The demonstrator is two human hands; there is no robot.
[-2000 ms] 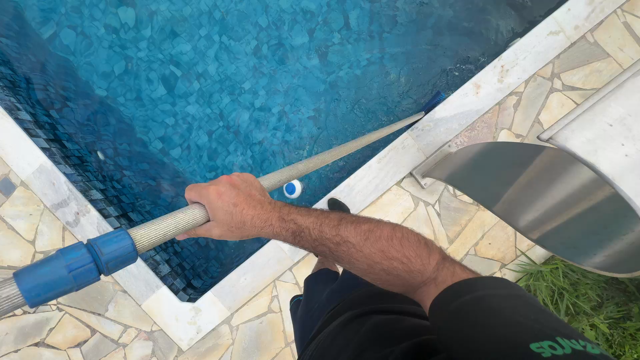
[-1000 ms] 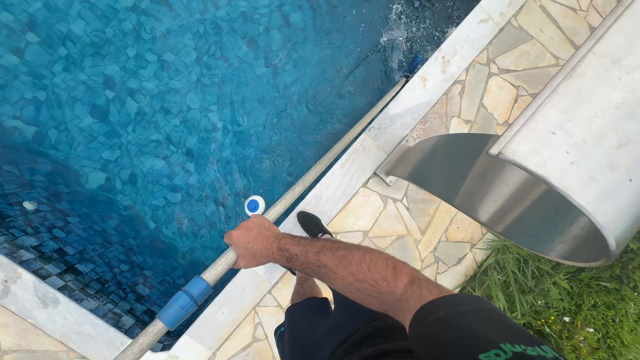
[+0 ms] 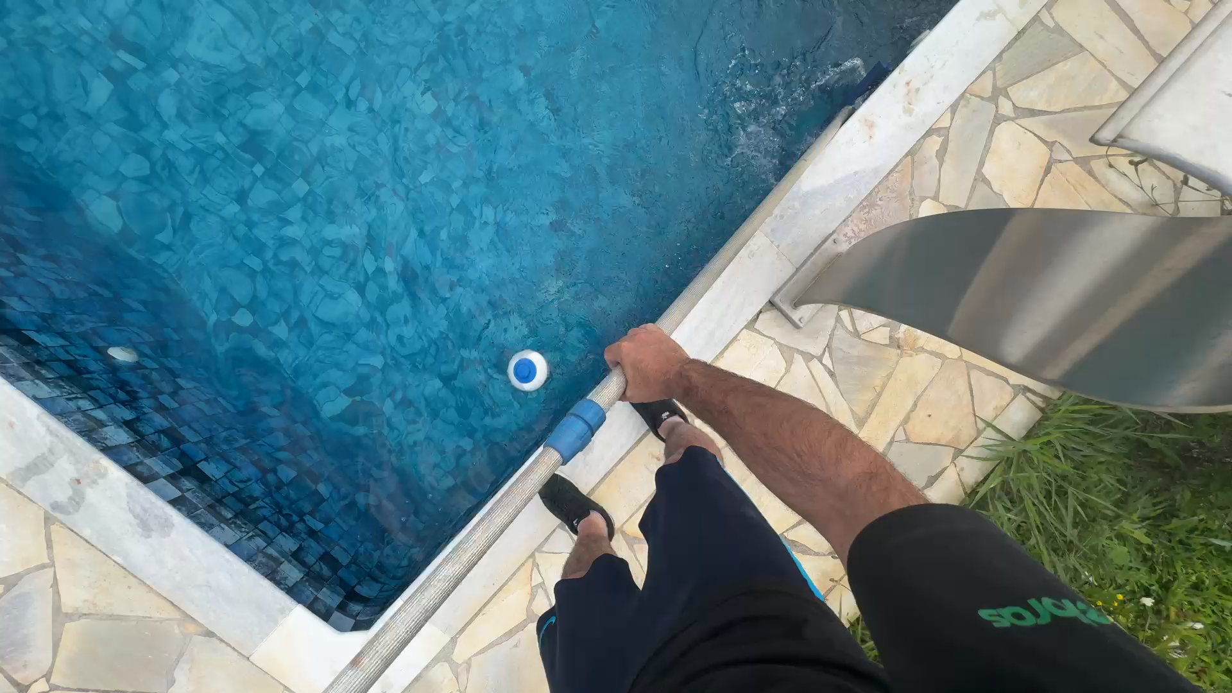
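Note:
My right hand [image 3: 647, 363] grips a ribbed telescopic pole [image 3: 452, 576] just above its blue locking collar [image 3: 576, 429]. The pole runs along the pool's edge, from the bottom of the view to the upper right. At its far end a dark blue tool head [image 3: 868, 83] sits against the pool wall at the waterline, with splashing water beside it; its exact kind cannot be told. My left hand is out of the view. A white float with a blue centre [image 3: 527, 370] lies in the water left of my right hand.
Pale stone coping [image 3: 144, 510] borders the pool water [image 3: 385, 192]. My feet in black shoes [image 3: 575, 504] stand at the edge on stone paving [image 3: 938, 399]. A curved metal sheet structure [image 3: 1039, 298] stands to the right, near grass [image 3: 1078, 481]. A round pale fitting [image 3: 122, 354] shows on the left pool wall.
The pole has swung from slanting across the pool corner to lying along the right-hand edge. My right hand still grips it. Splashing has appeared by the tool head. The view has shifted.

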